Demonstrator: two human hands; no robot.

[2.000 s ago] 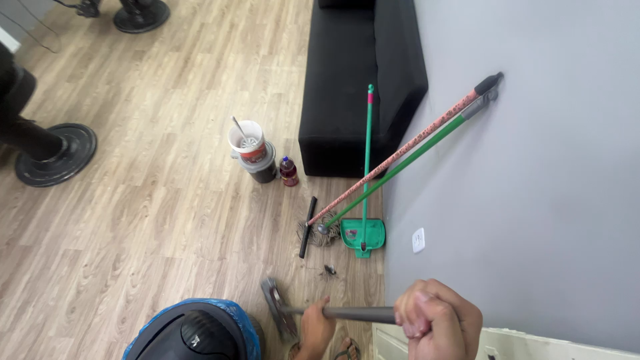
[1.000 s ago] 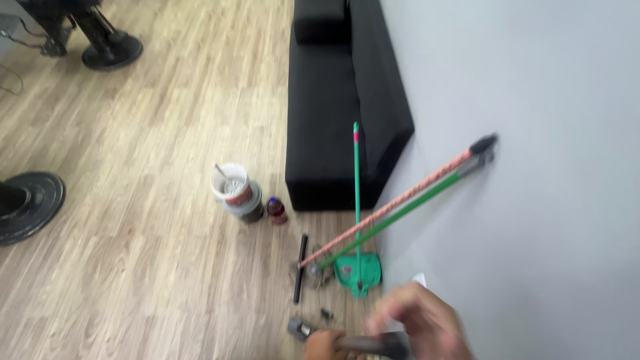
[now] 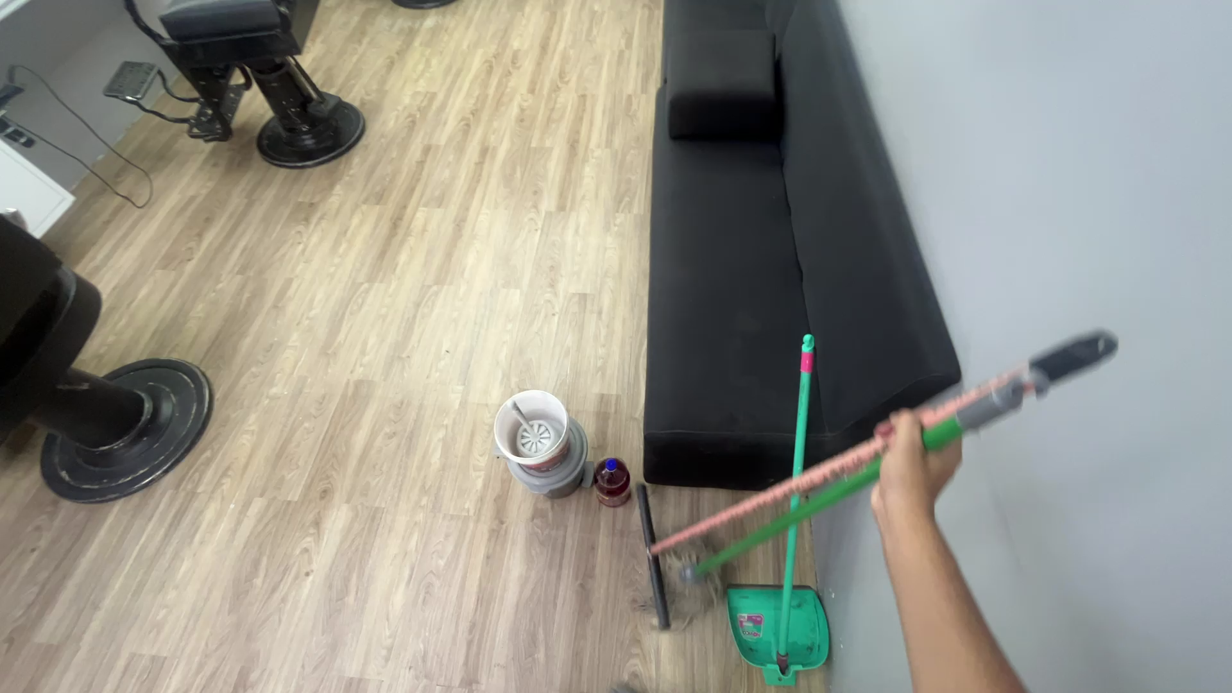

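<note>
My right hand (image 3: 912, 462) reaches in from the lower right, its fingers around the upper part of the green mop handle (image 3: 828, 499) and against the pink patterned squeegee handle (image 3: 760, 502). Both handles slant down to the left. On the floor at their lower ends are the black squeegee head (image 3: 653, 558) and a stringy mop head (image 3: 688, 597), blurred. A green dustpan (image 3: 746, 626) with a long upright handle stands by the wall. My left hand is out of view.
A white bucket (image 3: 510, 457) sits on a grey container beside a bottle of red liquid (image 3: 613, 486). A black sofa (image 3: 722, 318) lines the grey wall. Black chair bases (image 3: 115, 433) and a cable (image 3: 106, 159) are at the left.
My right hand has moved to the squeegee and mop handles by the wall. The grey-handled tool that both hands were at earlier is out of view, as is my left hand. The view has shifted.
</note>
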